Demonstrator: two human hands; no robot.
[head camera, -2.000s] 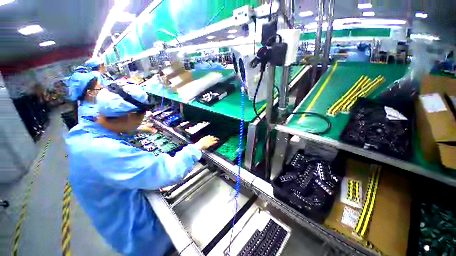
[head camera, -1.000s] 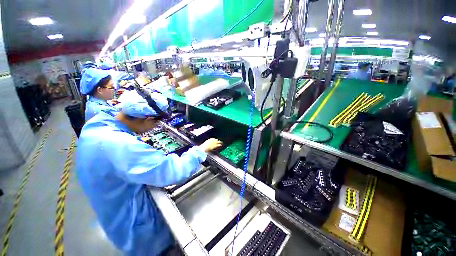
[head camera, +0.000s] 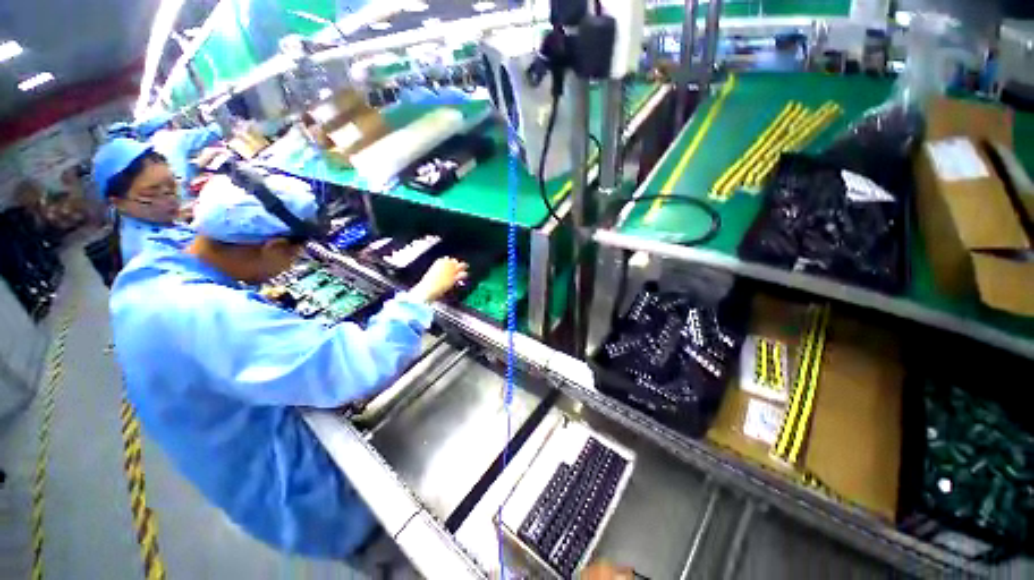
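Observation:
A white tray with black strips lined in rows lies on the metal conveyor bench. A small part of a hand, apparently my left hand, shows at the bottom edge, close to the tray's near right corner. It is blurred and mostly cut off, so its side is not certain and its fingers and any contact with the tray are unclear. My right hand is not seen.
A blue coiled cord hangs across the tray's left side. A person in blue leans over the line at left. Black-strip bin, cardboard and green-component bin are at right, below a green-matted shelf.
The view has shifted, and the tray now shows higher and more fully. Part of a hand has appeared at the bottom edge. The neighbouring person's hand is raised slightly from the green parts.

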